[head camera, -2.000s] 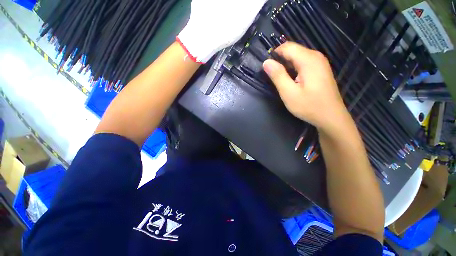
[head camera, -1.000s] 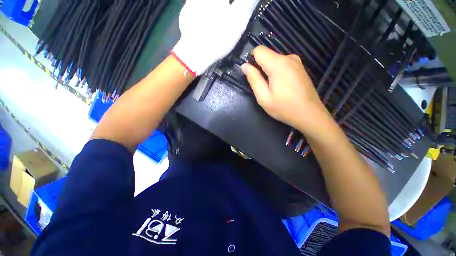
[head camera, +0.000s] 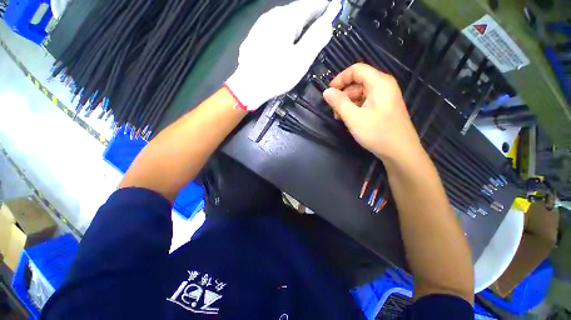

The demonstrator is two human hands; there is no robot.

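Observation:
My left hand (head camera: pixel 275 53), in a white knit glove with a red cuff edge, lies over the short grey metal loading bar (head camera: pixel 265 125). The bar's near end shows; the rest is hidden under the glove. My bare right hand (head camera: pixel 332 87) pinches the end of a black cable between thumb and fingers beside the bar. Coloured stripped wire ends (head camera: pixel 374 199) hang out below my right wrist. Several black cables (head camera: pixel 303 122) lie at the bar. A row of black cables (head camera: pixel 460 172) lies on the dark table (head camera: pixel 282 153) to the right.
A thick pile of black cables (head camera: pixel 134 56) lies on a green mat at left. The green press (head camera: pixel 532 75) with a warning label is at upper right. A white bucket (head camera: pixel 504 250) stands past the table's right edge. Blue bins (head camera: pixel 382 294) and a cardboard box (head camera: pixel 31 219) are on the floor.
My gloved hand has shifted slightly, its fingers now over the bar's far part. My right hand has moved a little right and down, fingers pinched closer together. The whole view has shifted slightly.

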